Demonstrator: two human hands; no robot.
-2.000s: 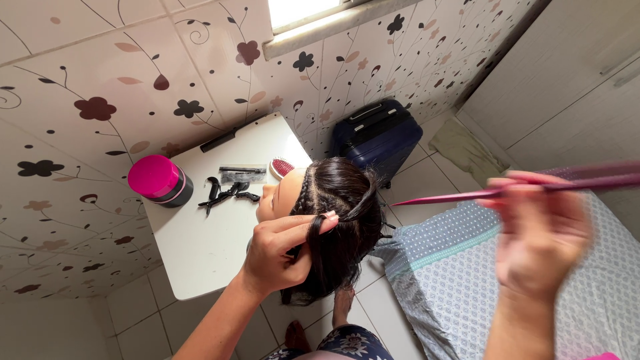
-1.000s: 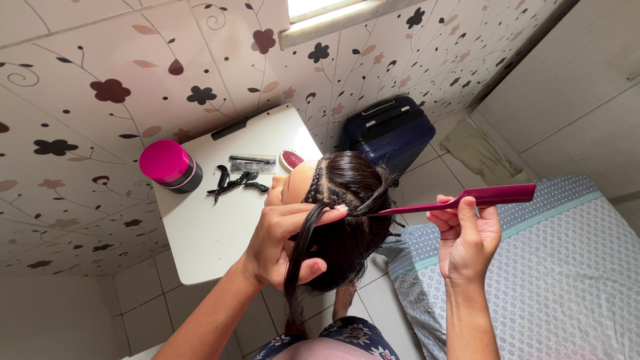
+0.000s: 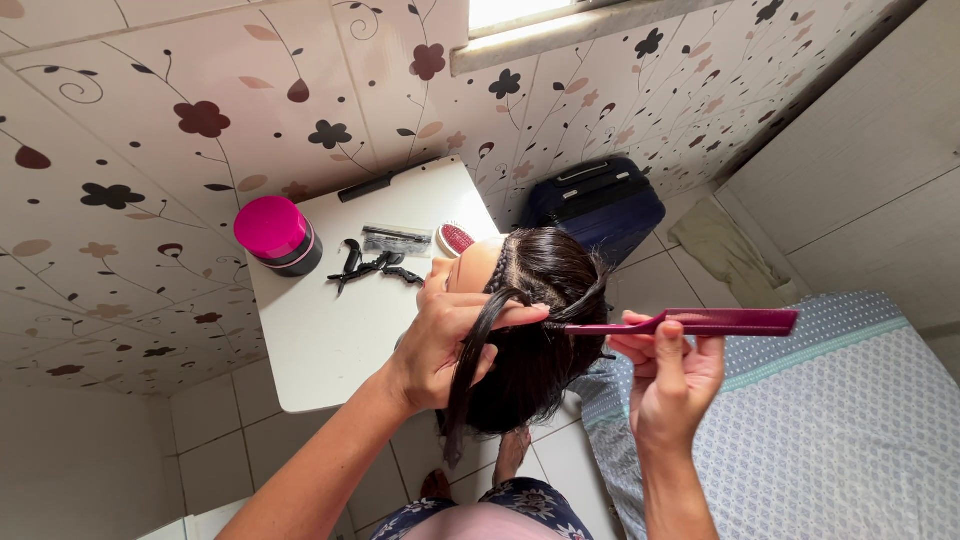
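A person's head of dark hair (image 3: 544,390) is below my hands, with a thin braid (image 3: 501,264) along the hairline and parted sections on top. A long lock of hair (image 3: 474,360) hangs between the fingers of my left hand (image 3: 442,345), which rests at the side of the head. In my right hand (image 3: 671,367) is a magenta rat-tail comb (image 3: 739,322); its thin tail points left into the hair close to my left fingertips. The tip of the tail is hidden in the hair.
A white table (image 3: 315,360) holds a jar with a magenta lid (image 3: 271,229), black hair clips (image 3: 375,268), a clear packet (image 3: 397,240), a red-padded hairbrush (image 3: 454,240) and a black comb (image 3: 365,187). Behind stands a blue suitcase (image 3: 600,206); a patterned bed cover (image 3: 825,420) lies at the right.
Two seconds ago the comb was raised away to the right of the head; my right hand has brought it left to the hair. A longer lock now hangs over my left hand.
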